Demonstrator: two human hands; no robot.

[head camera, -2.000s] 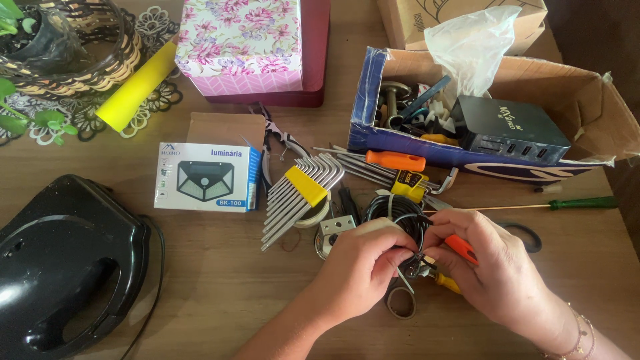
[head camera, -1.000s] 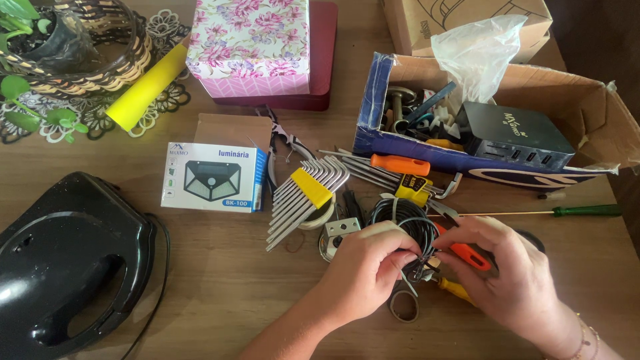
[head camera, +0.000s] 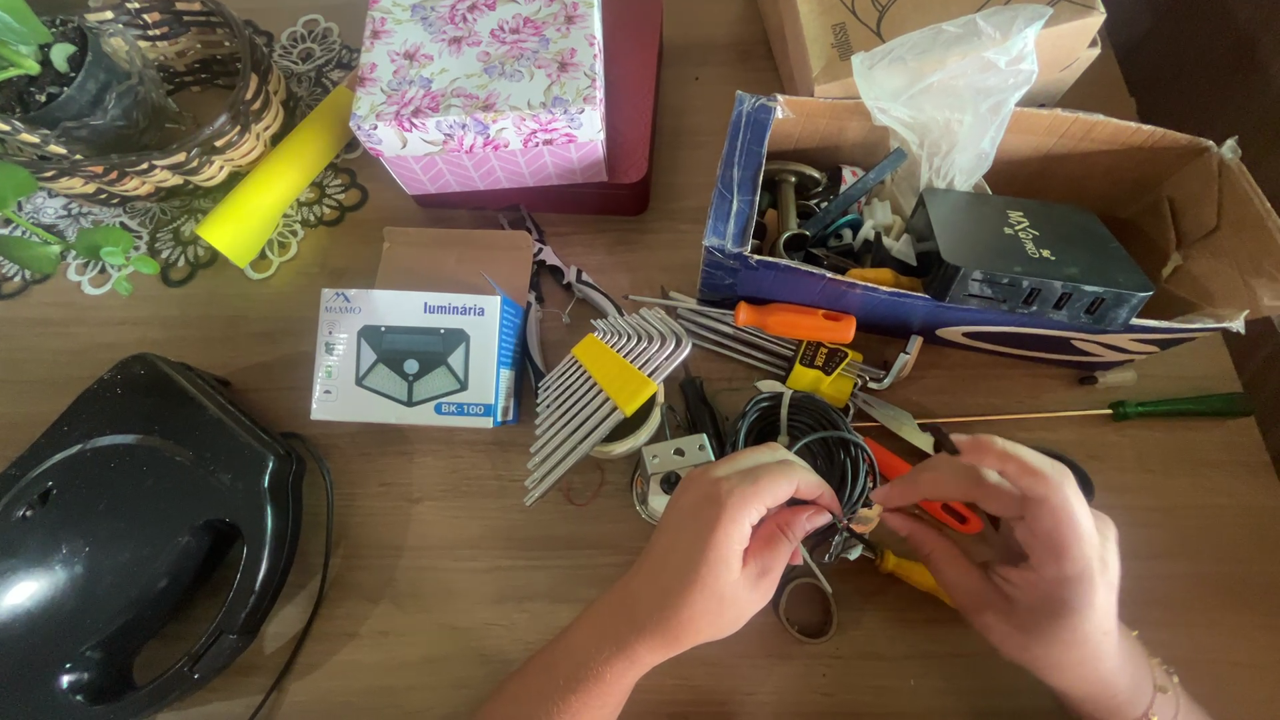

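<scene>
My left hand [head camera: 735, 550] pinches a thin dark wire at the lower edge of a coiled black cable [head camera: 815, 430], which is bound with a light tie. Just right of it is my right hand [head camera: 1010, 550], its thumb and forefinger slightly apart by the wire's end; whether they touch it I cannot tell. Under and beside the hands lie a red-orange handle [head camera: 950, 512], a yellow handle [head camera: 915, 574] and a metal ring [head camera: 807, 610]. Left of the coil are a perforated metal block [head camera: 677, 460] and hex keys in a yellow holder [head camera: 613, 374].
Behind the coil lie an orange-handled screwdriver [head camera: 795, 322] and a blue cardboard box [head camera: 735, 200] of tools with a black device [head camera: 1035, 255]. A green-handled screwdriver [head camera: 1180, 406] is at right. Leftward are pliers [head camera: 565, 265], a lamp box [head camera: 405, 357], a floral box [head camera: 500, 170] and a black appliance [head camera: 150, 540].
My right hand's thumb and forefinger have moved a little away from my left fingertips. My left hand stays at the coil's lower edge.
</scene>
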